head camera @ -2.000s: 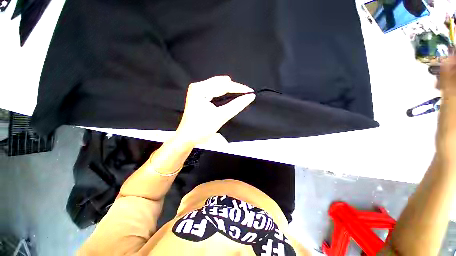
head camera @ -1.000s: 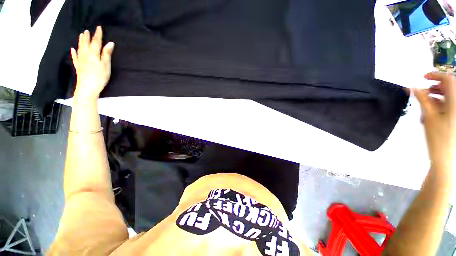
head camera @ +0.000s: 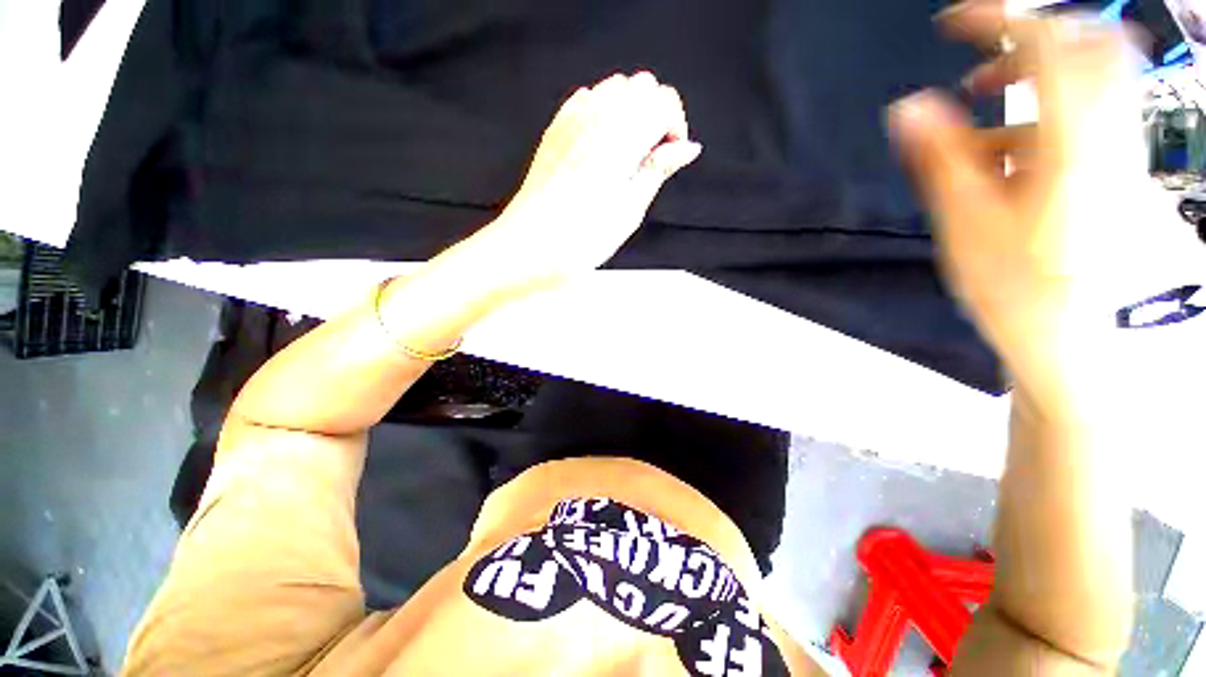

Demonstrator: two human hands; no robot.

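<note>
The black garment (head camera: 397, 93) lies over most of the white table, with a fold line running along its near part. My left hand (head camera: 608, 159) rests on the garment near the middle, fingers bent; whether it pinches cloth does not show clearly. My right hand (head camera: 1012, 172) is blurred, raised over the garment's right side with thumb and fingers apart. No needle or thread shows in it.
Thread snips (head camera: 1159, 307) lie on the white table (head camera: 846, 384) at the right. A red stool (head camera: 906, 602) stands on the grey floor at lower right. A black crate (head camera: 80, 311) is at left. Dark cloth (head camera: 423, 483) lies below the table edge.
My left hand first went from the middle to the garment's left side, then came back to the middle. My right hand has moved left from the right edge, over the garment.
</note>
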